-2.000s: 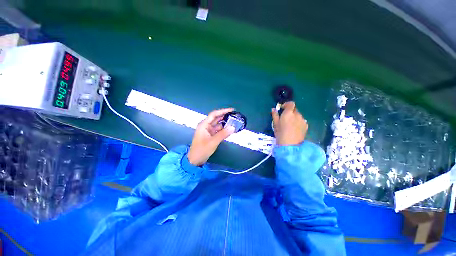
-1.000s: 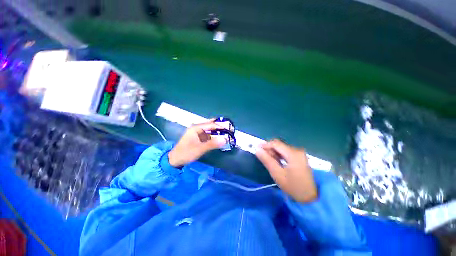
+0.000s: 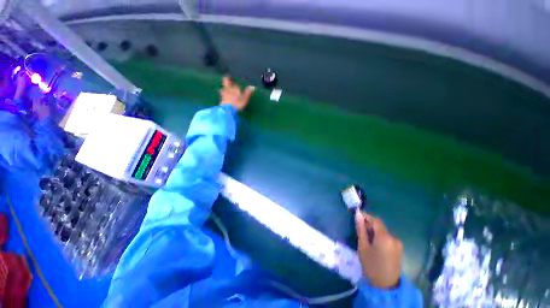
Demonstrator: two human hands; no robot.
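Observation:
My left hand [image 3: 235,95] is stretched far forward over the belt, fingers apart and empty. A small round black unit [image 3: 269,77] and a small white square [image 3: 275,94] lie just right of it, not touched. My right hand [image 3: 379,249] is at the lower right, its fingers closed on a small pale lead plug [image 3: 359,215]. Just beyond the fingertips is a round black unit [image 3: 353,197] with a pale square on its face; whether the plug is joined to it is unclear. A long white label strip [image 3: 280,224] lies between my arms, partly hidden by my left sleeve.
A power supply [image 3: 129,148] with red and green digits stands left, a cream box [image 3: 93,113] behind it. Clear trays [image 3: 84,207] are at lower left. White scraps [image 3: 463,271] lie on a clear tray at right. More dark round units lie far left. Another person's blue sleeve shows at the left edge.
My left hand has let go of the black units it held and reached far forward. My right hand has left the strip and is now at a black unit to the right. The view has shifted.

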